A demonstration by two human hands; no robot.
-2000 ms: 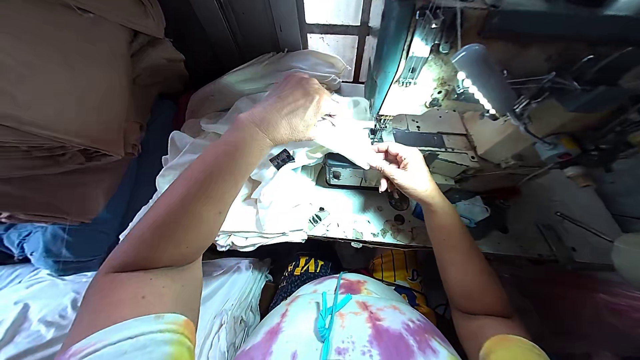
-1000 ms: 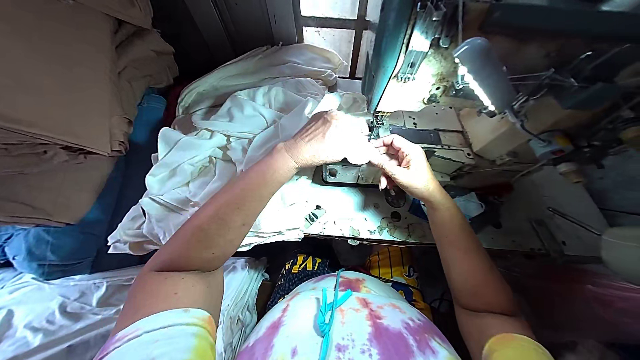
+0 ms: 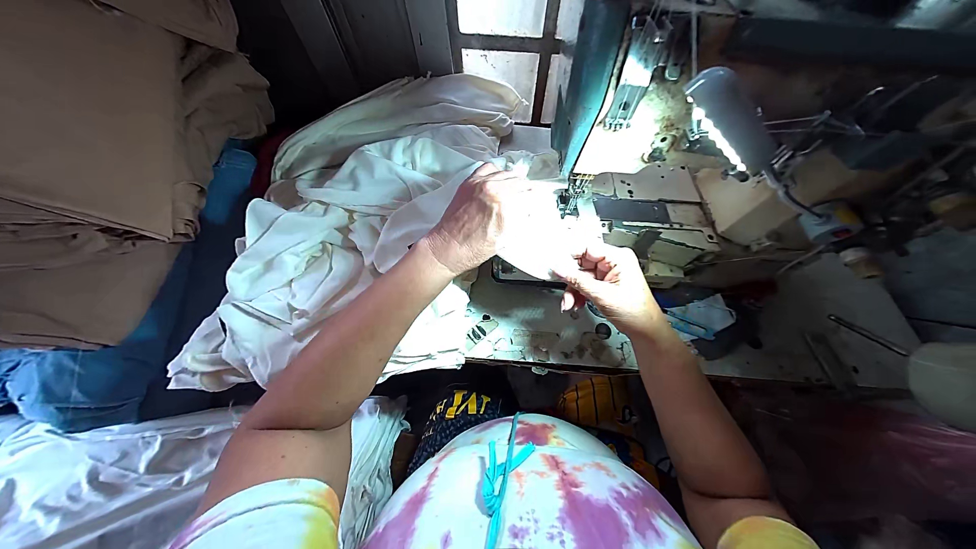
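Note:
White fabric [image 3: 305,267] lies in a loose heap on the left of the sewing table, and part of it reaches under the needles of an industrial sewing machine [image 3: 591,91]. My left hand [image 3: 476,217] rests on that fabric, just left of the needle area, with its fingertips lost in glare. At the fabric's near right edge, my right hand [image 3: 610,286] pinches the cloth between thumb and fingers, in front of the needles [image 3: 579,187]. Strong lamp light washes out the cloth between the two hands.
A lit lamp [image 3: 724,122] hangs at the upper right beside thread guides. Folded brown cloth [image 3: 84,122] is stacked on the left over blue fabric [image 3: 76,389]. More white cloth [image 3: 152,465] lies at lower left. A blue-and-white item [image 3: 701,316] sits right of my right hand.
Two seconds ago my left hand held the fabric raised, with a dark tag showing; it then came down toward the needles. Since one second ago it has shifted slightly left, and the right hand stays about there.

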